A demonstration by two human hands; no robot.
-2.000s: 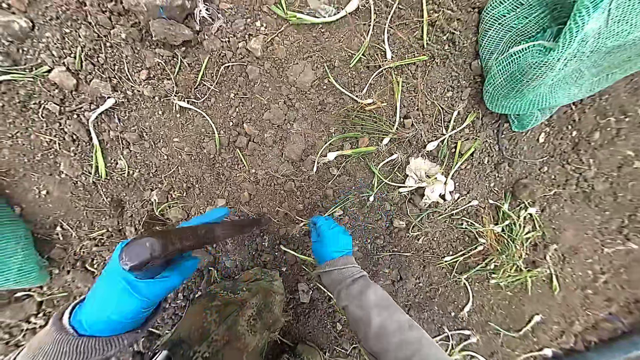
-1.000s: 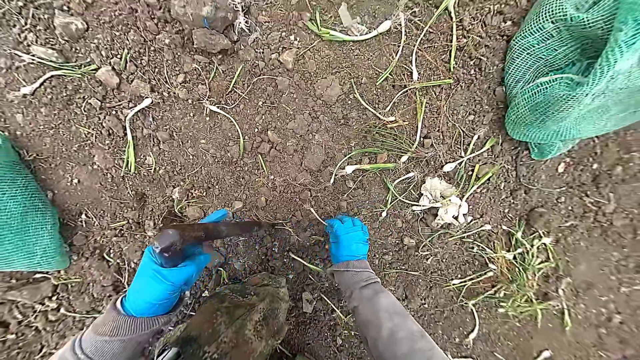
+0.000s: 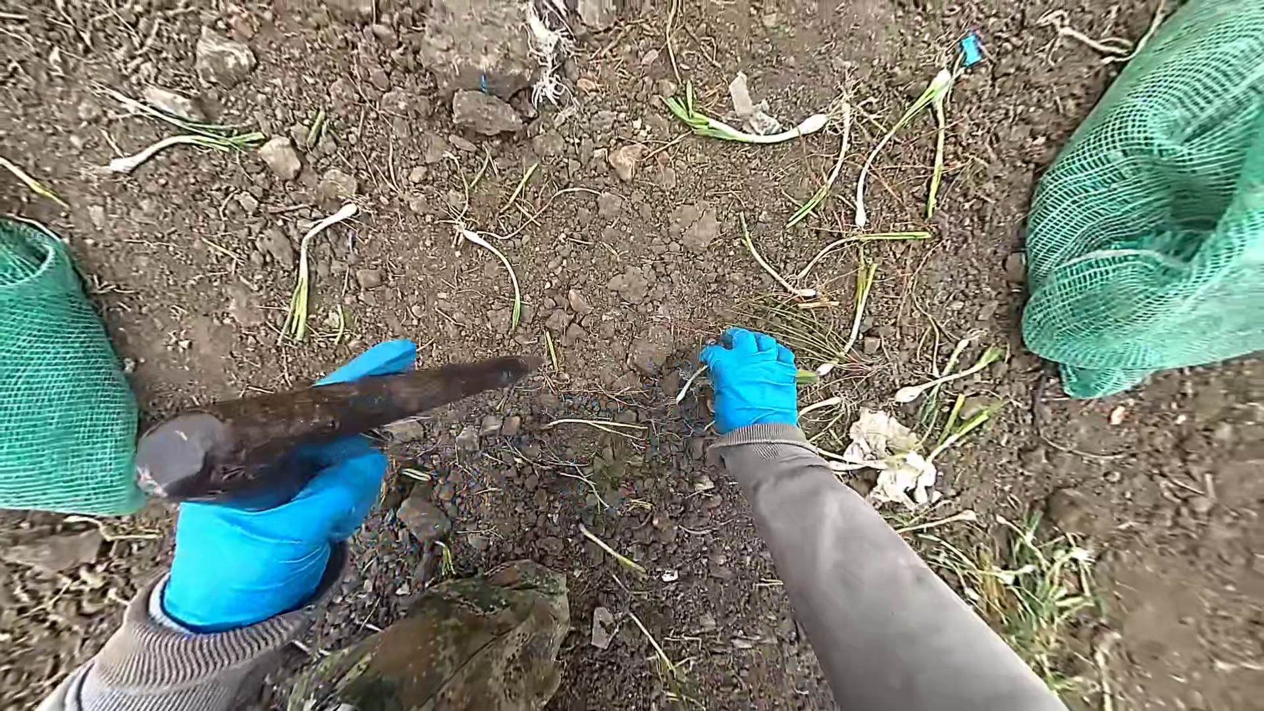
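Observation:
In a blue glove, my left hand (image 3: 286, 523) is closed around a dark, dirt-covered tool with a thick round butt and a tapering end (image 3: 336, 410), which points right above the soil. My right hand (image 3: 752, 380), also gloved in blue, is curled down at the ground. A thin pale stem (image 3: 691, 383) shows at its left side; whether the fingers grip it cannot be told. Right of this hand lie uprooted green plants with white bulbs (image 3: 948, 375) and a crumpled whitish scrap (image 3: 894, 459). More bulb plants (image 3: 494, 262) are scattered over the soil further up.
A green mesh sack (image 3: 1155, 217) stands at the right, another green mesh sack (image 3: 64, 385) at the left edge. Large stones (image 3: 479, 49) lie at the top. A camouflage-patterned knee (image 3: 464, 642) is at the bottom. A grassy clump of plants (image 3: 1027, 583) lies at lower right.
My right hand has moved up and to the right over the soil, towards the bulb plants. My left hand still holds the dark tool. The view has shifted somewhat.

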